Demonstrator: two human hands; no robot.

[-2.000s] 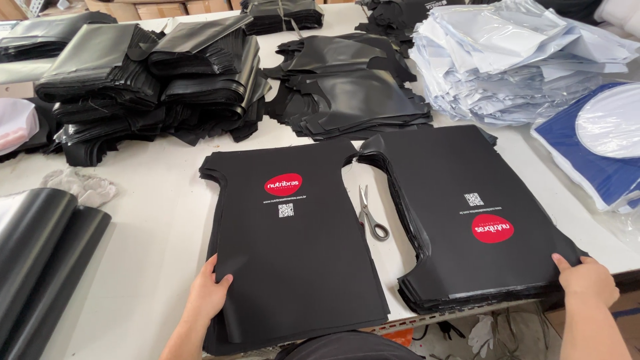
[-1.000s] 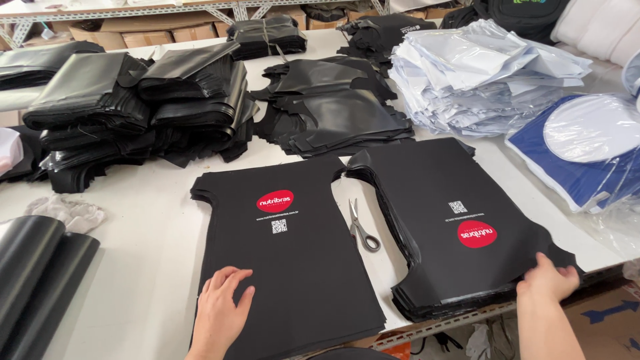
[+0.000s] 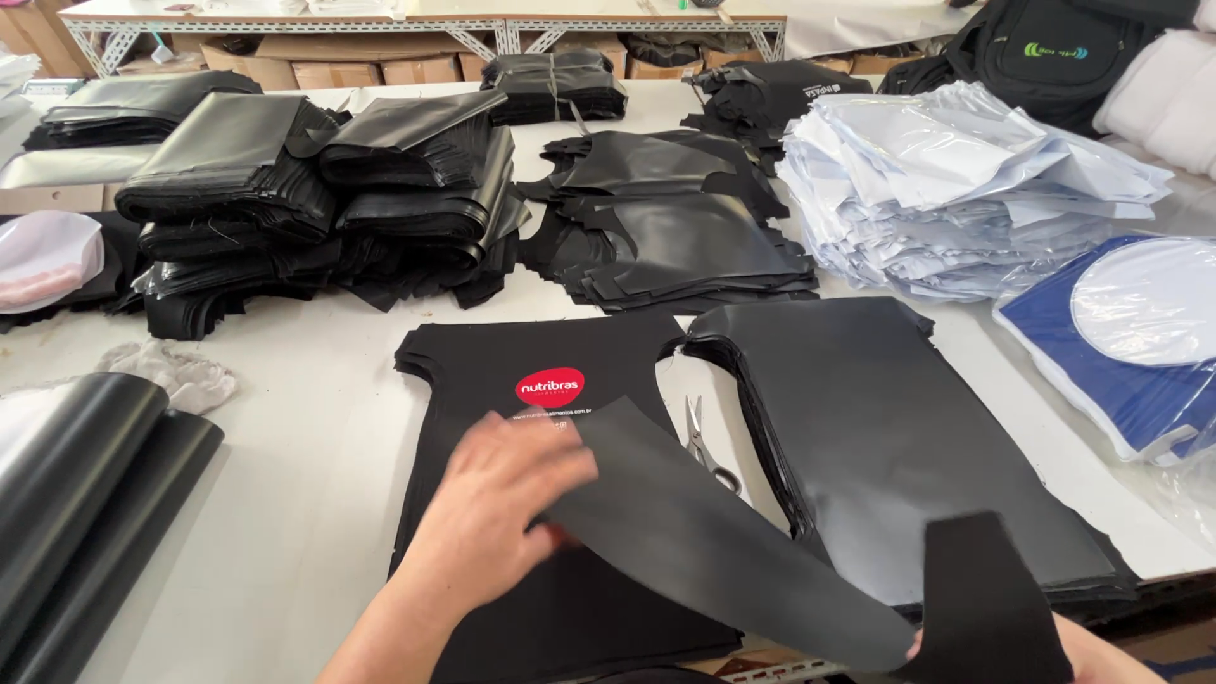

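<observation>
Two stacks of cut black fabric panels lie side by side on a white table. The left stack (image 3: 541, 589) shows a red printed logo on top; the right stack (image 3: 874, 418) has a plain, slightly glossy top. A loose black panel (image 3: 722, 532) is lifted and bent across the gap between them. My left hand (image 3: 518, 494), blurred, is at this panel's upper left edge, above the left stack; its grip is unclear. My right hand (image 3: 917, 644) holds the panel's lower right part, which mostly hides it. Metal scissors (image 3: 706, 446) with grey handles lie between the stacks.
Folded black bundles (image 3: 228, 171), more black cut pieces (image 3: 684, 237) and a pile of whitish plastic-like sheets (image 3: 950, 190) stand behind. Two black rolls (image 3: 85, 513) lie at left, beside a crumpled white scrap (image 3: 171, 370). A blue and white piece in clear plastic (image 3: 1121, 332) lies at right.
My left hand has moved up from the left stack's lower part. A black panel is now lifted in my right hand, and the right stack's top no longer shows a logo.
</observation>
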